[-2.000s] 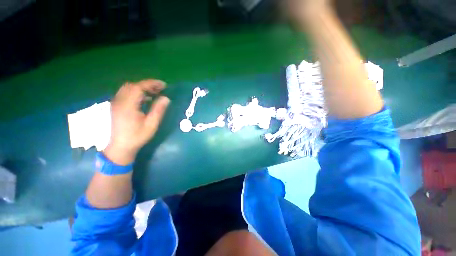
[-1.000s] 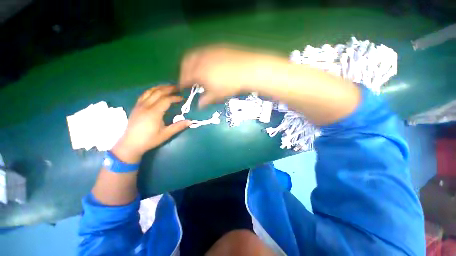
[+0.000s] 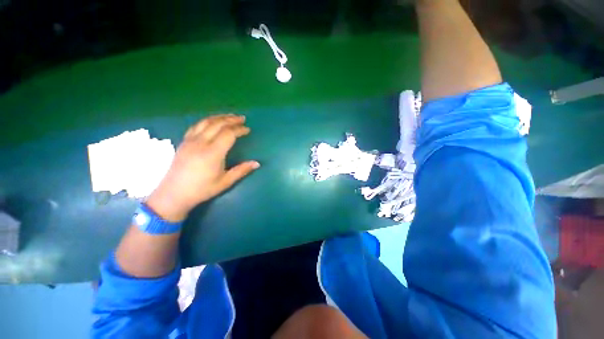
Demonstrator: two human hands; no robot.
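One white charging cable [image 3: 275, 53] lies alone on the green bench toward the far side, its round end nearest me. My left hand [image 3: 208, 159] is open and empty over the bench, fingers apart, beside the fanned stack of white leaflets [image 3: 126, 162]. A small cable group [image 3: 343, 160] lies right of the middle. The larger cable pile [image 3: 397, 192] is at the right, partly hidden under my right sleeve. My right forearm [image 3: 457, 49] reaches to the far edge; my right hand is cut off by the top of the picture.
The green bench [image 3: 285, 212] runs across the view. Its far side is very dark. A pale strip [image 3: 579, 90] lies at the far right, with a red crate [image 3: 583, 232] below. A grey-white object [image 3: 8, 233] stands at the left edge.
The two cables near my left hand have left that place; one cable now lies farther away. My right arm has swung from the middle to the far right, its hand leaving view.
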